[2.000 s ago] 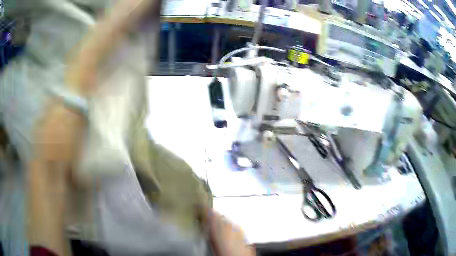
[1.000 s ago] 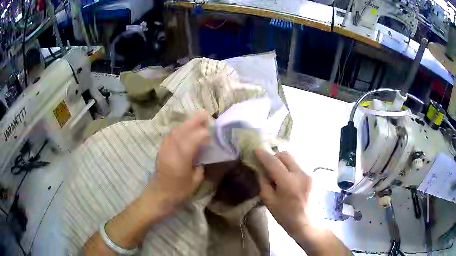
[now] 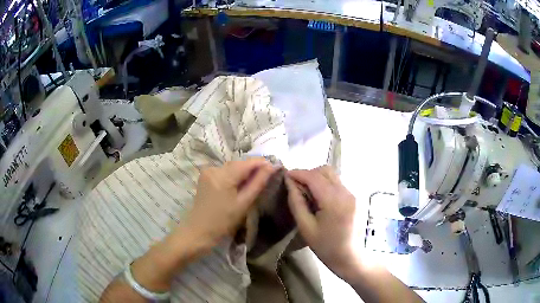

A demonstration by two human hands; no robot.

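Observation:
A garment lies bunched in front of me, with cream striped lining on the left, white lining at the back and khaki shell fabric at the lower middle. My left hand pinches the fabric edge at the centre, fingertips together. My right hand pinches the same edge just beside it, fingertips nearly touching the left ones. A dark brown opening shows below the fingertips. The exact layers held are hidden by the fingers.
A sewing machine head stands right, with a dark lamp hanging at its left and shears below. A paper note hangs on it. Another machine stands left, with small black-handled snips. A long table is behind.
Both hands have come together at the garment's centre, the right one moving left. The white lining has dropped from between the hands and lies behind them. The view has shifted slightly.

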